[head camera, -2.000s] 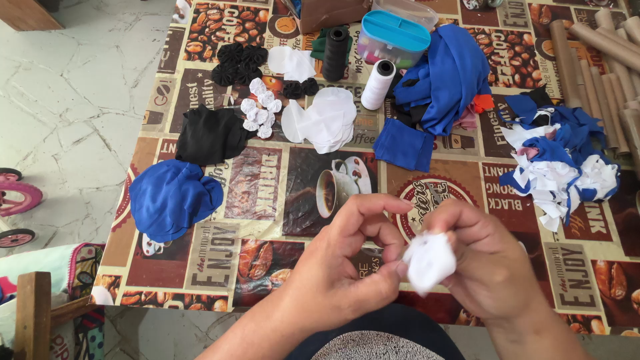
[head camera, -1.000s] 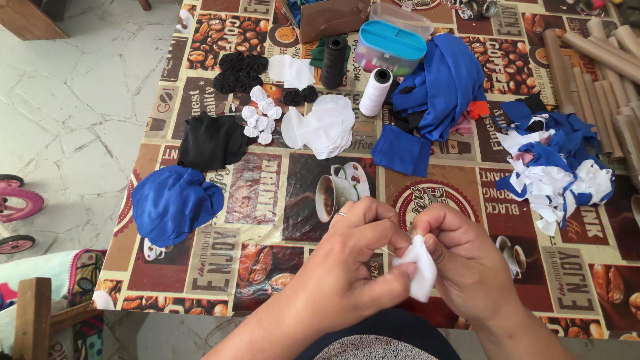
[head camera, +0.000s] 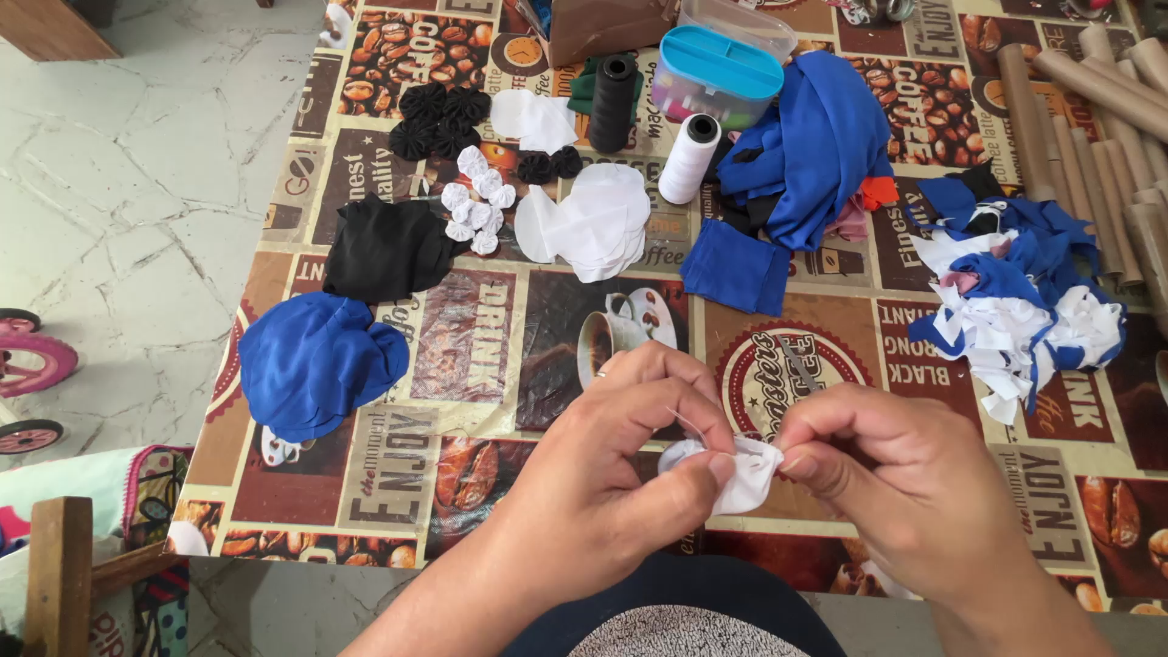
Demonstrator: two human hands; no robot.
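Note:
Near the table's front edge, my left hand [head camera: 630, 456] pinches a small piece of white fabric [head camera: 744, 484] between thumb and fingers. A thin thread or needle shows by its fingertips; which one I cannot tell. The fabric's right edge is gripped by my right hand [head camera: 867, 465], thumb against forefinger. Beyond the hands lie white fabric circles [head camera: 598, 224], small gathered white fabric rosettes [head camera: 479, 201] and black ones [head camera: 443, 119]. A white thread spool [head camera: 689, 160] and a black thread spool [head camera: 612, 105] stand behind. A metal tool [head camera: 797, 363] lies partly hidden beyond my right hand.
Blue fabric pieces [head camera: 319, 365] and black fabric [head camera: 388, 248] lie left. A blue cloth bundle [head camera: 817, 155], folded blue fabric [head camera: 736, 266] and a blue-lidded plastic box [head camera: 721, 68] are further back. Fabric scraps [head camera: 1013, 292] and brown cardboard tubes [head camera: 1077, 164] lie right.
The white fabric has turned between my hands. My right fingers have moved from its upper edge to its right edge, and the hands are a little further apart.

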